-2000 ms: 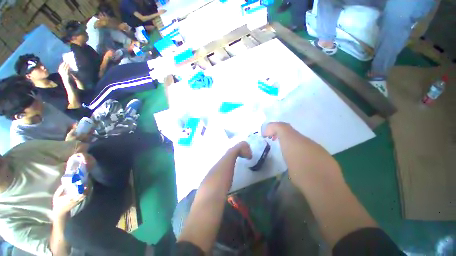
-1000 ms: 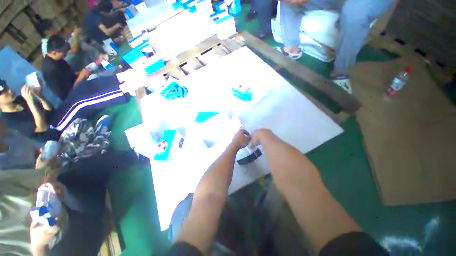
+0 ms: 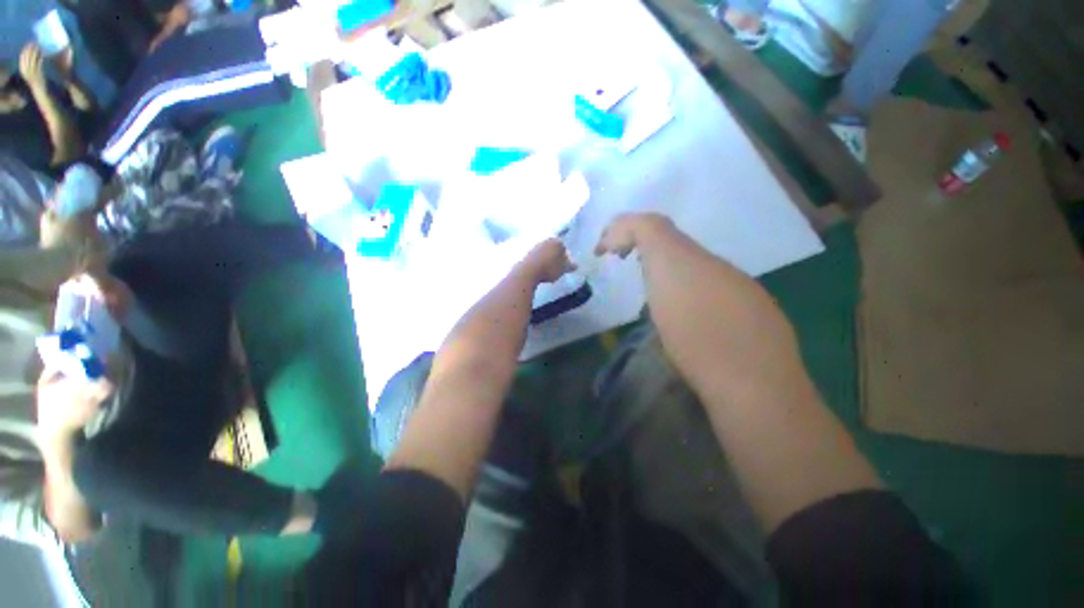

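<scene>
A pale device with a dark band lies on the white board near its front edge. My left hand is at the device's upper side, fingers curled; whether it grips anything is too blurred to tell. My right hand is to the right, raised off the device, fingers bent together; anything thin between them cannot be made out. An open white box with a blue panel stands just beyond my left hand.
Blue-and-white boxes lie at left and further back. A blue bundle is at the far left. A pallet beam edges the board. At right, a bottle lies on brown cardboard. A seated person at left holds a white-and-blue item.
My hands were together above the device and are now apart, the right one further right. The view has tilted down. The device shows its dark band along the near side.
</scene>
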